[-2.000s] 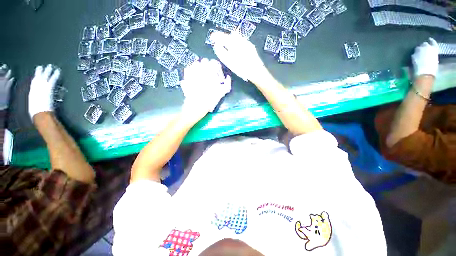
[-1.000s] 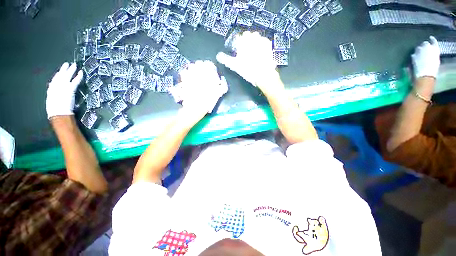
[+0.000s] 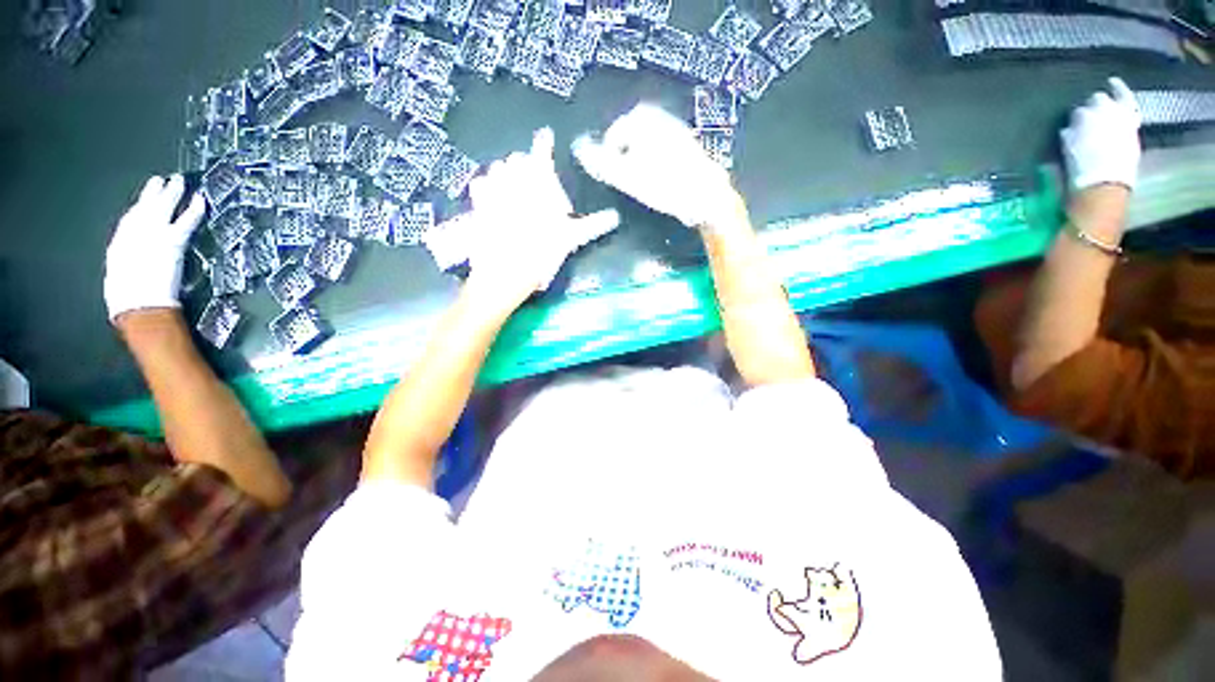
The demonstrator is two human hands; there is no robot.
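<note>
Many small silver-grey slotted pieces (image 3: 329,192) lie loose in an arc on the dark table, left and ahead of my hands. My left hand (image 3: 513,224), in a white glove, is over the table at the arc's inner right end. Its index finger points forward and its thumb sticks out to the right; the palm side is hidden. My right hand (image 3: 662,163), also white-gloved, is to its right with curled fingers, just left of the pieces at the arc's right end. Whether either hand holds a piece cannot be seen.
A single slotted piece (image 3: 886,128) lies right of my hands. Pale ribbed rows (image 3: 1066,37) lie far right. Neighbours' gloved hands are at left (image 3: 149,253) and right (image 3: 1103,137). The shiny green table edge (image 3: 606,327) runs below my hands. A dark tangled heap lies top left.
My right hand has drawn back from the pieces it covered. My left hand's index finger and thumb have spread. The left neighbour's hand has moved close to the pieces.
</note>
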